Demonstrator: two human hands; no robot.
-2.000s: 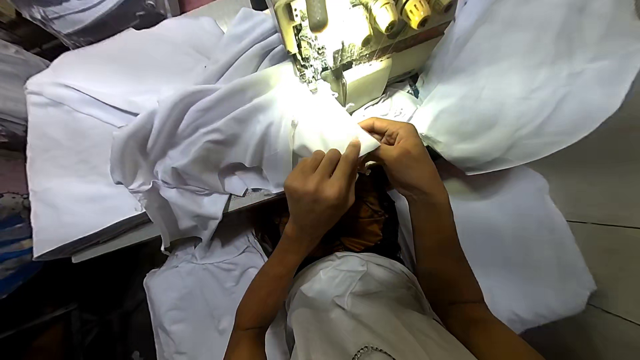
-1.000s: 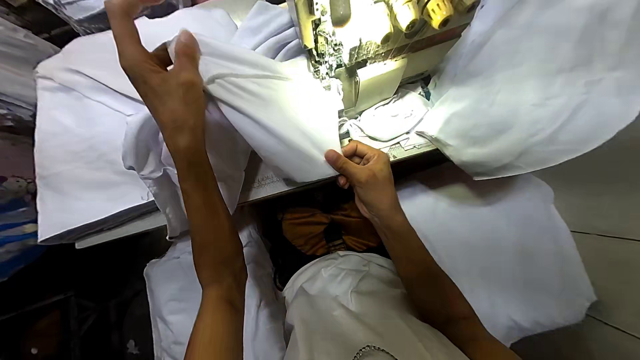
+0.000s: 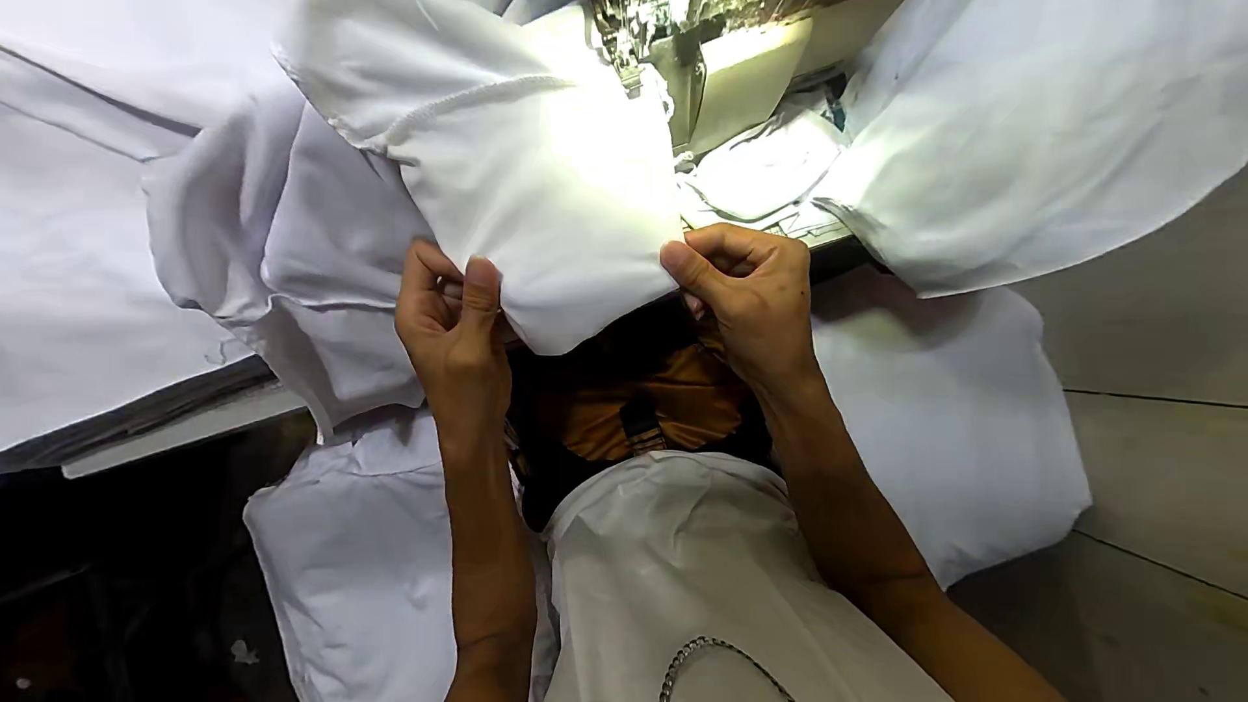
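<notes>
A piece of white fabric (image 3: 556, 214) with a stitched seam is spread between my two hands, just in front of the needle area of a sewing machine (image 3: 648, 49). My left hand (image 3: 456, 322) pinches its left edge between thumb and fingers. At its right edge, my right hand (image 3: 746, 292) grips the fabric in the same way, below the lit presser foot. The near edge of the fabric hangs in a curve between the hands. Bright lamp light washes out the part by the needle, so its exact contact with the foot cannot be told.
More white cloth (image 3: 331, 244) lies crumpled at the left, over a stack of white fabric (image 3: 88, 263) on the table. A large white cloth (image 3: 1033, 146) hangs at the right. Small white scraps (image 3: 765, 166) lie beside the machine. White bundles (image 3: 361, 565) sit lower down on both sides.
My left hand, raised at the upper left a second ago, has come down and toward my right hand. The fabric stretched up to the left then; now it lies between both hands.
</notes>
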